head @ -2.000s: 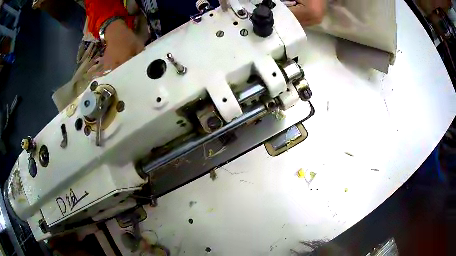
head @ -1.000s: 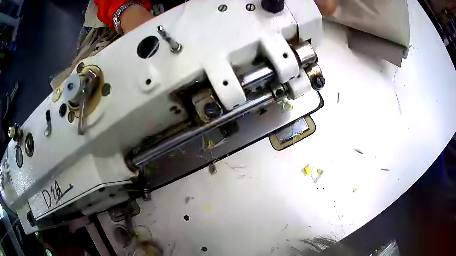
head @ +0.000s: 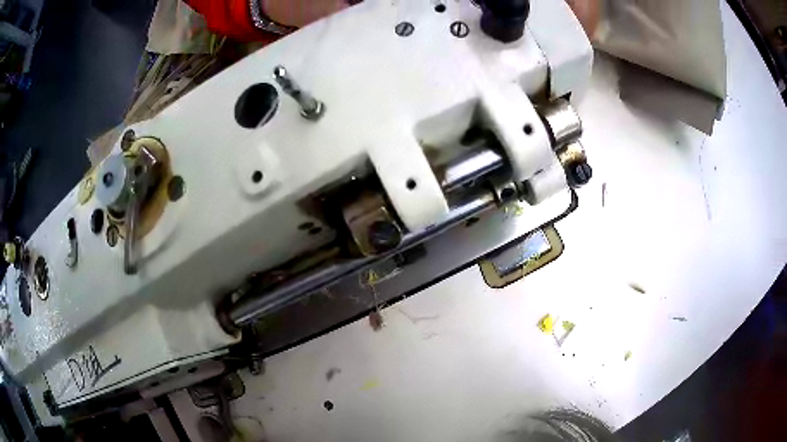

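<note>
Neither of my hands is in the picture. Nearest in front of me is a white industrial sewing machine (head: 293, 164), tilted across the view, with metal rods, a lever dial and black pen marks on its lower left end. It is on a white worktable (head: 483, 371). A beige bag piece (head: 669, 43) lies at the top right of the table, partly hidden behind the machine head.
Another person's forearm (head: 298, 10) with a red sleeve and metal band shows at the top edge. Beige pieces with thin cords (head: 173, 73) lie behind the machine. Yellow scraps (head: 547, 325) and thread bits are on the table. Dark floor is at left.
The view has shifted closer to the machine. The other person's hand, seen earlier over the beige pieces, is now mostly cut off or hidden. A blurred grey shape has grown at the bottom edge.
</note>
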